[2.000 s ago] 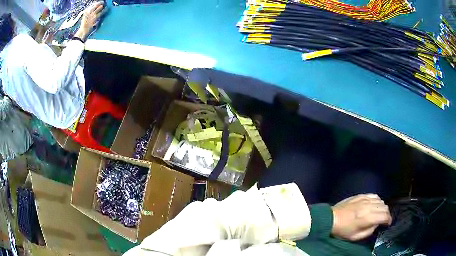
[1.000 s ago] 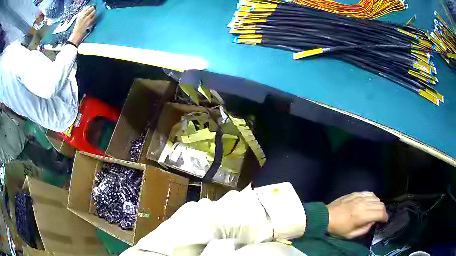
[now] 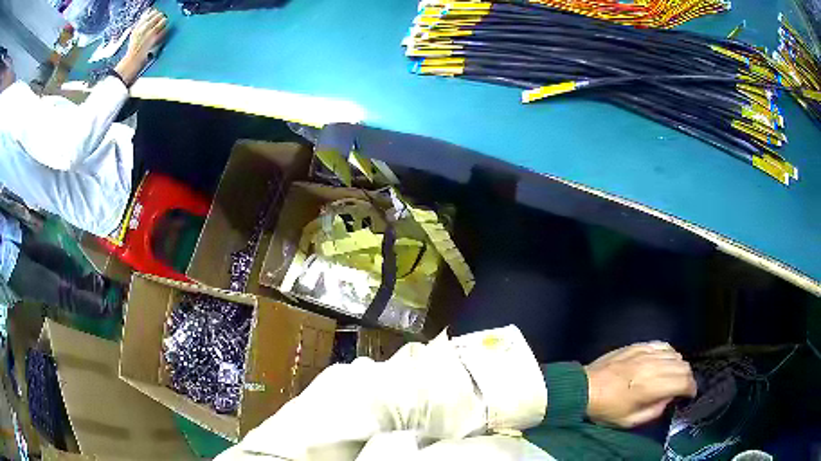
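Note:
My left hand (image 3: 639, 384), bare, in a cream sleeve with a green cuff, is low at the right, below the bench edge. Its fingers are curled down, and I cannot tell whether they hold anything; their undersides are hidden. My right hand is out of the picture. A pile of black sleeved cable assemblies (image 3: 621, 67) with yellow ends lies on the teal bench (image 3: 315, 58). One cable lies across the top of the pile. Orange-yellow wire leads (image 3: 630, 13) lie behind it.
A cardboard box of yellow and white scrap (image 3: 360, 261) stands under the bench edge. A box of small shiny parts (image 3: 207, 347) is left of it, near a red stool (image 3: 162, 225). A person in white (image 3: 63, 149) works at the far left. Dark tangled cables (image 3: 711, 396) are beyond my hand.
The view has shifted slightly, so the bench and boxes sit a little further left. My left hand stays in nearly the same place and pose. A pale round rim now shows at the bottom right.

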